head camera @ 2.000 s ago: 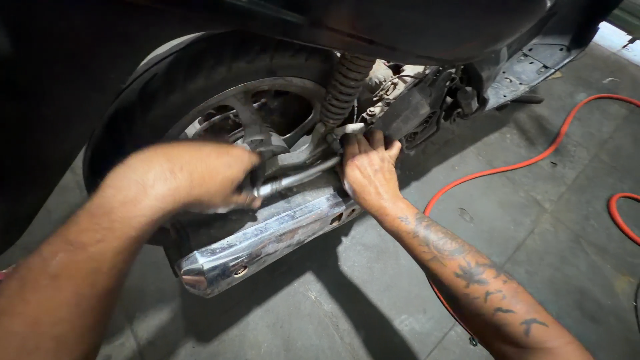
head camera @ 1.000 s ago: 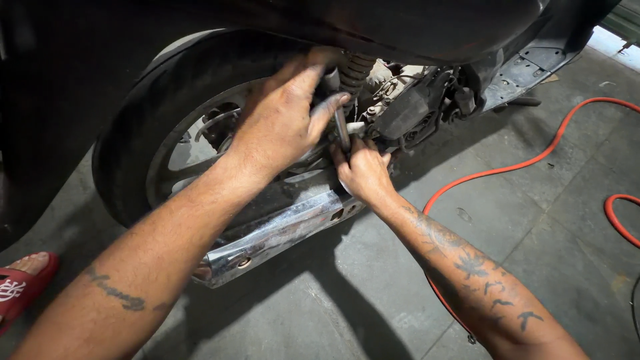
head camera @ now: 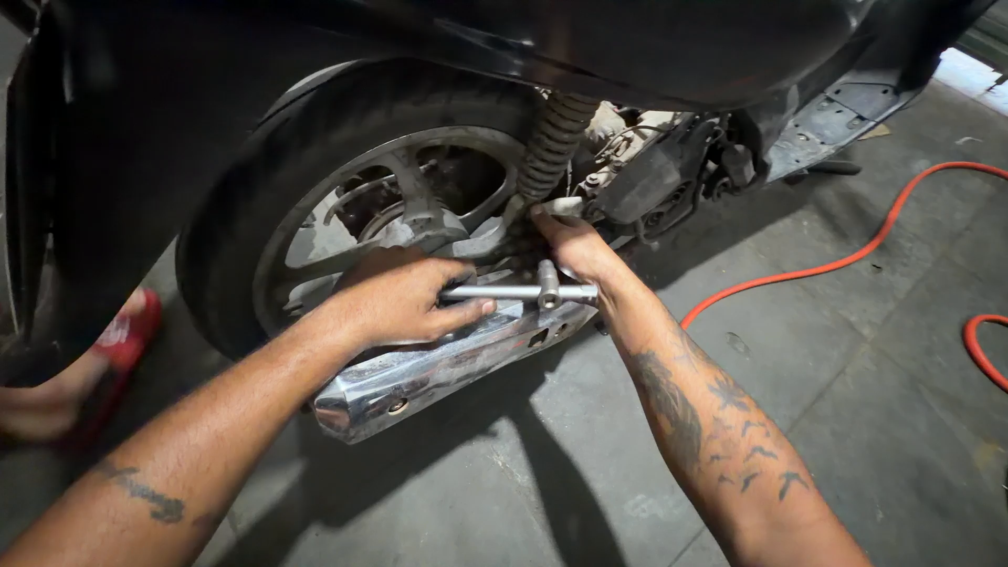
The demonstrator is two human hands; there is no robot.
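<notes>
My left hand (head camera: 409, 298) grips a metal sliding T-handle with a socket (head camera: 546, 290), held roughly level above the chrome exhaust heat shield (head camera: 465, 370). The handle's free end lies by my right wrist. My right hand (head camera: 568, 240) reaches in below the coil spring of the rear shock absorber (head camera: 555, 146); its fingers are largely hidden, so I cannot tell whether they hold anything. Behind my left hand are the scooter's spoked cast wheel (head camera: 413, 185) and black tyre (head camera: 228, 205).
Dark scooter bodywork (head camera: 488, 39) overhangs the wheel. The engine cover (head camera: 646, 185) is to the right of the shock absorber. An orange hose (head camera: 795, 274) curves over the grey floor (head camera: 756, 339). A person's foot in a red sandal (head camera: 130, 339) is at the left.
My left hand has moved down from beside the shock absorber with the T-handle, which was upright and is now nearly level. My right hand stays near the shock absorber's lower end.
</notes>
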